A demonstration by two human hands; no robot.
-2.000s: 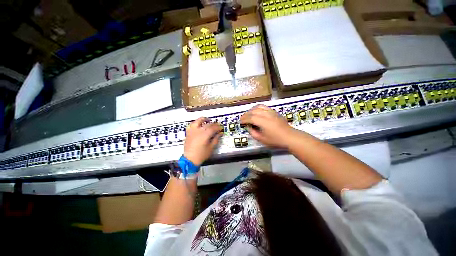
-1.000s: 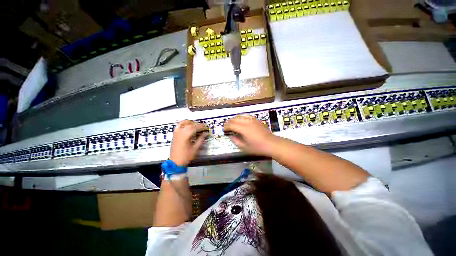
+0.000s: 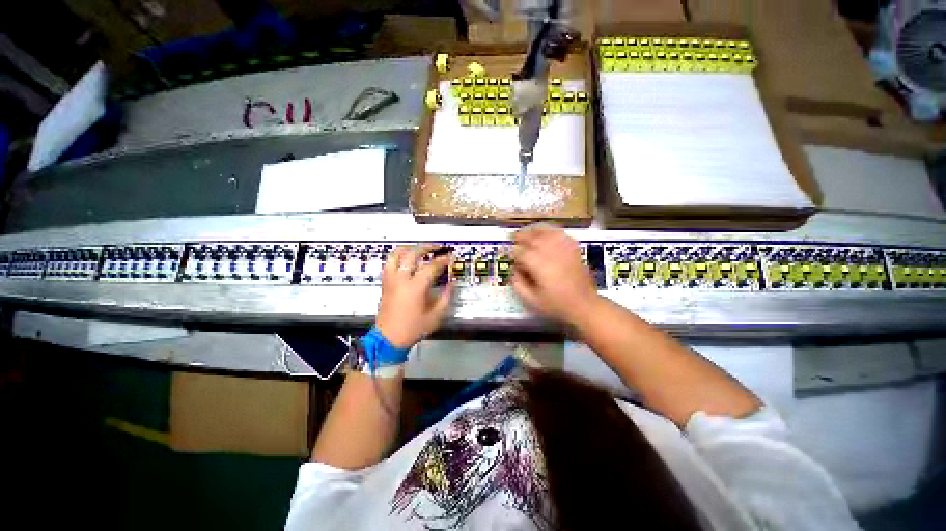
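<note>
A long row of circuit board panels [image 3: 344,263] runs along a silvery conveyor rail [image 3: 249,306]. My left hand [image 3: 415,299], with a blue wrist strap [image 3: 384,348], has its fingertips on a panel in front of me. My right hand [image 3: 557,276] is bent over the same panel, to the right. Between them, yellow-and-black transformers [image 3: 480,270] sit on the panel. My fingers hide parts of it, and I cannot tell whether either hand grips a transformer. Right of my right hand, a panel with yellow transformers [image 3: 679,272] follows.
Beyond the rail are the left parts box [image 3: 423,192] and the right parts box [image 3: 716,216]. A dispensing gun [image 3: 527,114] hangs over the left box. A white sheet [image 3: 322,183], red-handled tools [image 3: 278,112] and a dark tool [image 3: 370,103] lie left. A fan [image 3: 923,47] stands far right.
The camera view has shifted and levelled. The two loose transformers seen on the rail's near edge two seconds ago no longer show there. Both hands remain at the panel, with the right one slightly farther away.
</note>
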